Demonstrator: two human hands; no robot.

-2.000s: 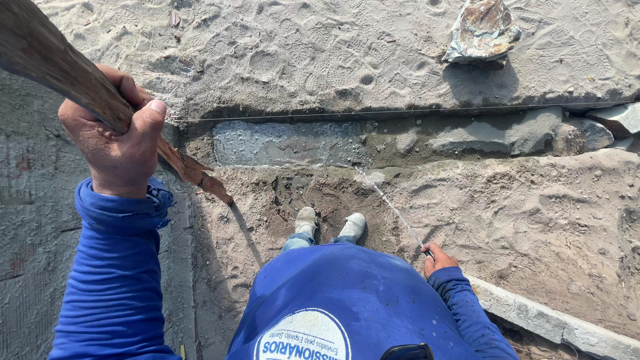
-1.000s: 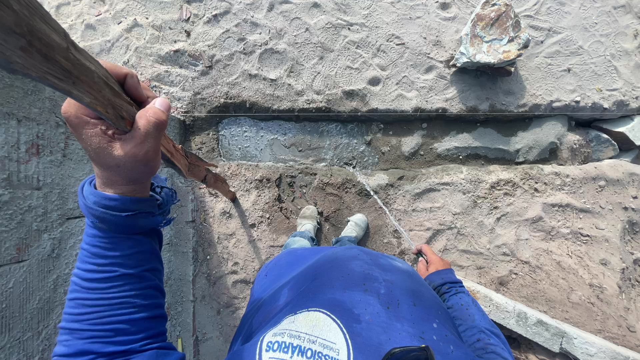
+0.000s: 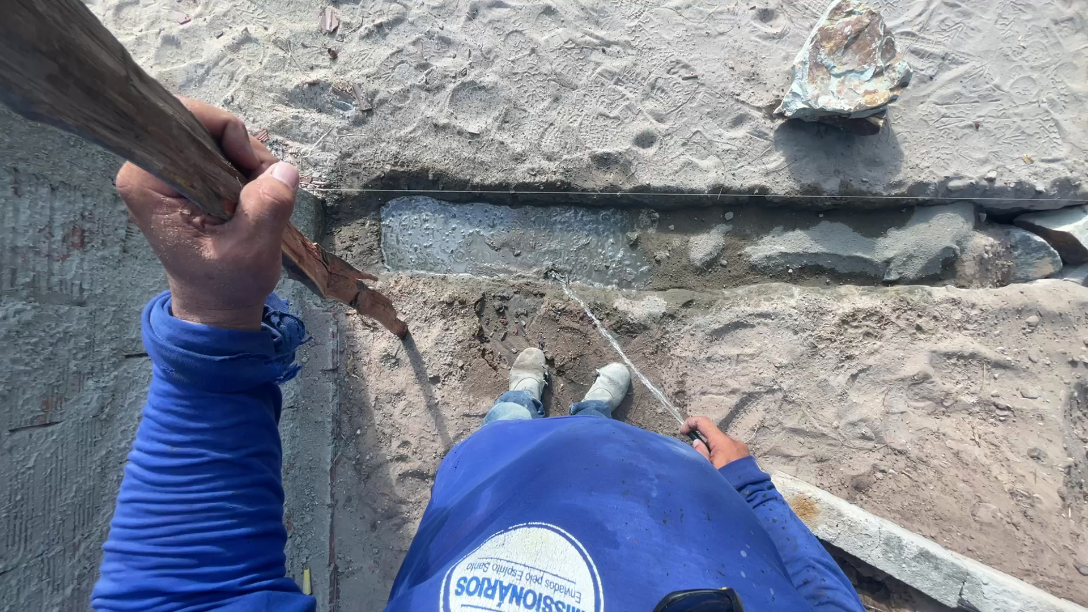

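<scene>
My left hand (image 3: 223,217) is closed around a rough wooden pole (image 3: 127,110), which slants from the upper left down to a splintered end over the sand. Low at centre right, my right hand (image 3: 716,444) grips the dark end of a hose (image 3: 699,437); most of the hose is hidden. A thin stream of water (image 3: 616,344) runs from it to the near edge of a narrow trench. In the trench's left part lies a wet grey patch (image 3: 510,238) with a pitted surface. A taut string (image 3: 680,195) spans the trench's far edge.
A large rough stone (image 3: 841,68) sits on the sand at upper right. More stones (image 3: 1058,229) lie at the trench's right end. A rough cement surface (image 3: 76,357) borders the left. A concrete beam (image 3: 918,548) slants at lower right. My shoes (image 3: 607,385) stand just before the trench.
The stream's landing point has shifted slightly left along the trench's near edge. Both hands keep their holds, and the pole has barely moved.
</scene>
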